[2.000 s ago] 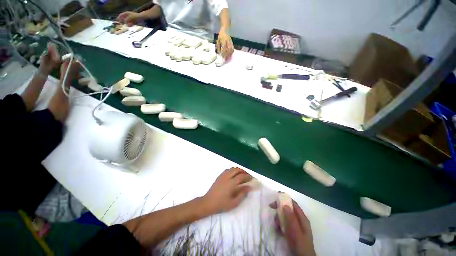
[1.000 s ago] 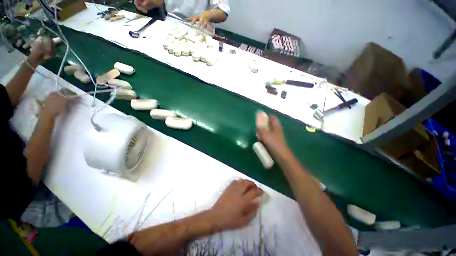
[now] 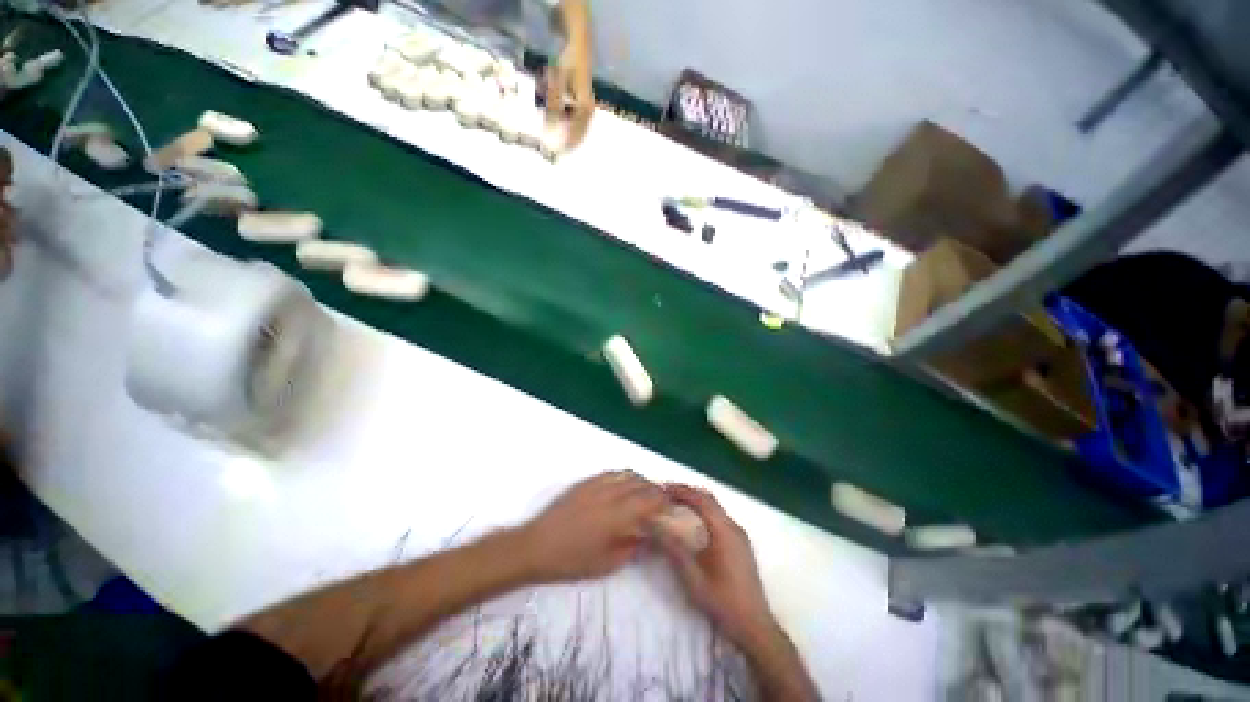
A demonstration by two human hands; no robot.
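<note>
My left hand (image 3: 603, 524) and my right hand (image 3: 713, 549) are together over the white bench top at the lower middle. They hold a pale off-white plastic unit (image 3: 681, 527) between them; the fingers hide much of it. Other off-white oblong units lie on the green conveyor belt (image 3: 521, 274): one beyond my hands (image 3: 628, 369), one to its right (image 3: 742, 427), and several in a row at the left (image 3: 385, 283).
A white desk fan (image 3: 213, 350) stands on the bench at the left, cable above it. A grey frame post (image 3: 1042, 281) crosses at right. Across the belt are heaped units (image 3: 452, 85), a person's hand (image 3: 568, 96), dark-handled tools (image 3: 747, 209), cardboard boxes (image 3: 932, 192) and a blue bin (image 3: 1131, 439).
My right hand was out over the belt with a unit; it is now back against my left hand at the bench. One unit stays on the belt where it reached. The whole view has shifted.
</note>
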